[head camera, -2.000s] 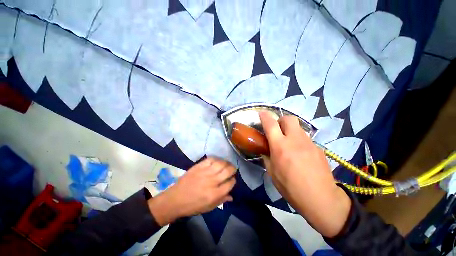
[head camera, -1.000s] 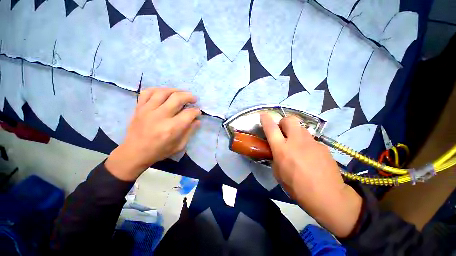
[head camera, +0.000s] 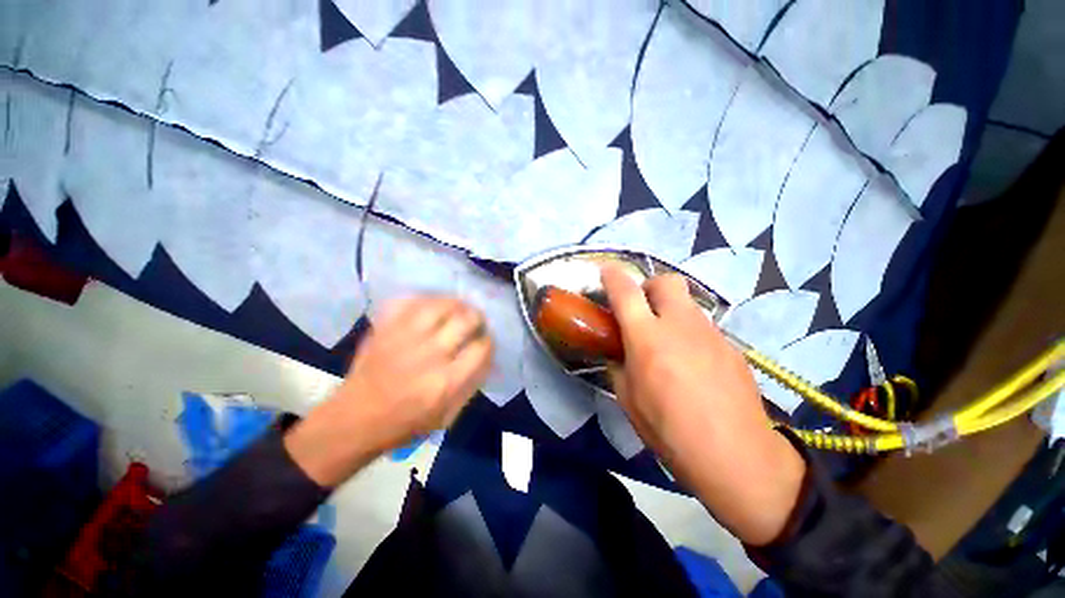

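Pale grey-white curved pieces (head camera: 467,175) overlap in long rows on the navy table cover (head camera: 280,329). A dark seam line runs across the near row to the iron's tip. My right hand (head camera: 689,374) grips the brown-orange handle of the steam iron (head camera: 578,275), whose silver soleplate lies flat on the near row. My left hand (head camera: 409,368) is blurred, over the lower part of the near row, left of the iron. Its fingers are bent; whether it holds a piece cannot be told.
Yellow hoses (head camera: 981,411) run from the iron to the right. Scissors (head camera: 874,391) lie beside them. A brown board (head camera: 993,315) is at the right. On the floor are a red crate (head camera: 111,526), a blue crate (head camera: 47,450) and blue scraps (head camera: 222,430).
My left hand has moved off the seam line, towards me and slightly right, since one second ago. The iron remains in my right hand. The view has shifted slightly.
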